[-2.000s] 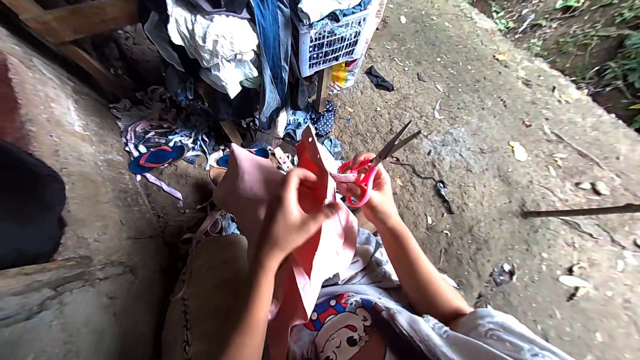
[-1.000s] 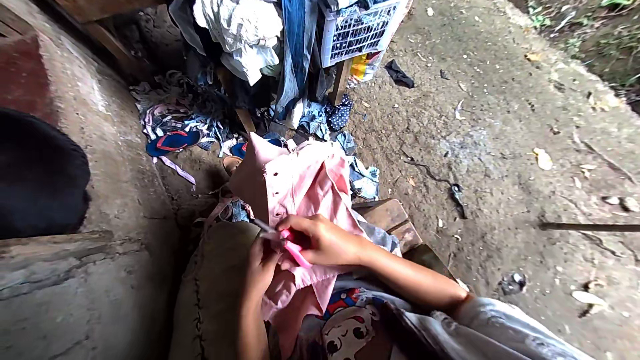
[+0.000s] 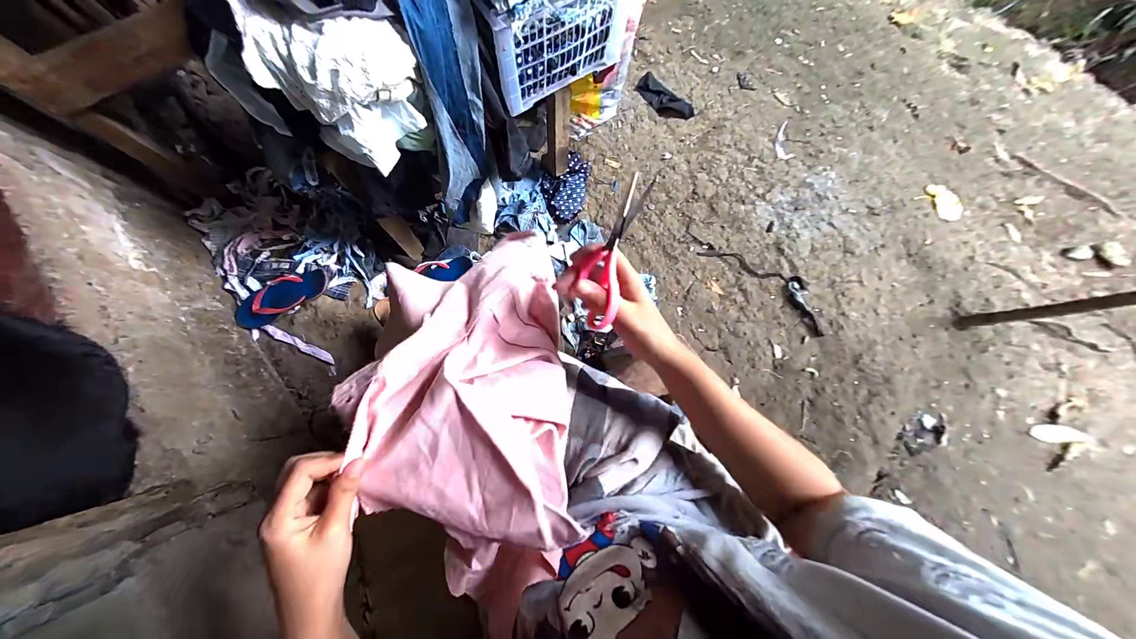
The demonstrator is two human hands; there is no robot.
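A pink cloth garment [image 3: 470, 390] lies over my lap, its folds spread between my hands. My left hand [image 3: 311, 515] pinches its lower left edge between thumb and fingers. Scissors with red-pink handles [image 3: 605, 288] are in my right hand [image 3: 621, 297], blades pointing up and slightly parted. That hand is at the garment's upper right edge; whether its fingers also grip the cloth cannot be told.
Fabric scraps [image 3: 337, 257] and a blue flip-flop [image 3: 282, 297] lie on the ground ahead. Beyond them hang white cloth [image 3: 342, 75] and denim [image 3: 448, 98] beside a plastic crate [image 3: 555, 53]. A thin rod [image 3: 1047, 311] lies at right.
My hands, close together at the cloth one second ago, are now far apart. The left is at the garment's lower left edge; the right has moved up and right with the scissors. The cloth is more spread.
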